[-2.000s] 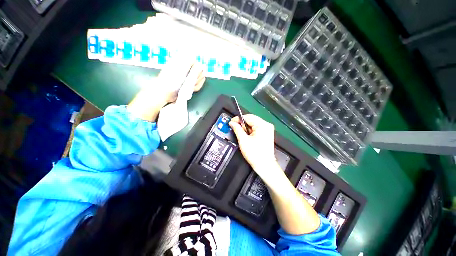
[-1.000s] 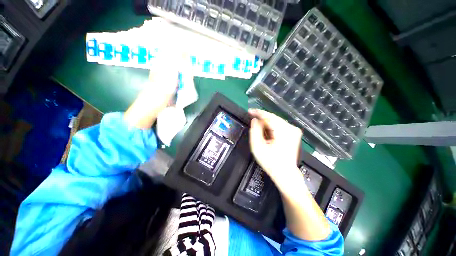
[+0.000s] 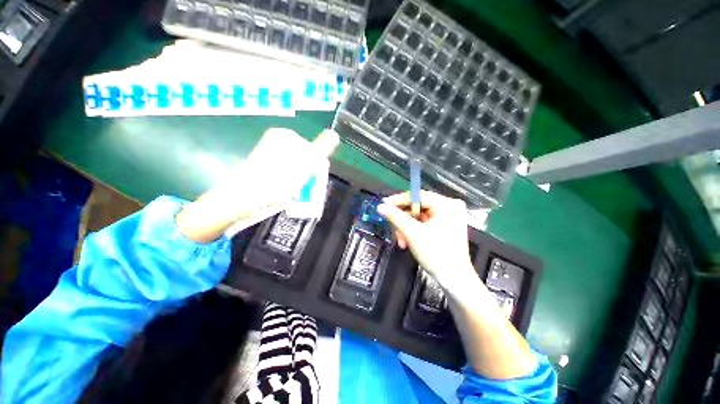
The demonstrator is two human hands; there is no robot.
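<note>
A black foam tray [image 3: 316,286] holds several open phones side by side. My right hand [image 3: 430,229] grips slim tweezers [image 3: 415,183], tips pointing up and away, with its fingertips at the top end of the second phone [image 3: 362,264]. A blue film sticker [image 3: 369,209] shows on that phone's top end. My left hand [image 3: 272,170] holds a white liner strip [image 3: 314,192] with a blue piece on it, above the top of the leftmost phone [image 3: 283,237], which it partly hides. The third phone is partly behind my right hand and wrist.
Fanned white sticker sheets [image 3: 189,96] with blue shapes lie at the back left. A clear component tray [image 3: 268,31] overlaps them. Stacked clear trays [image 3: 442,102] stand behind the foam tray. A grey post [image 3: 624,147] juts in at right; more phone trays [image 3: 651,316] lie at far right.
My right hand has moved from the first phone to the second. My left hand has come from the sheets towards the foam tray with the strip. The whole view has shifted, moving the bench items left.
</note>
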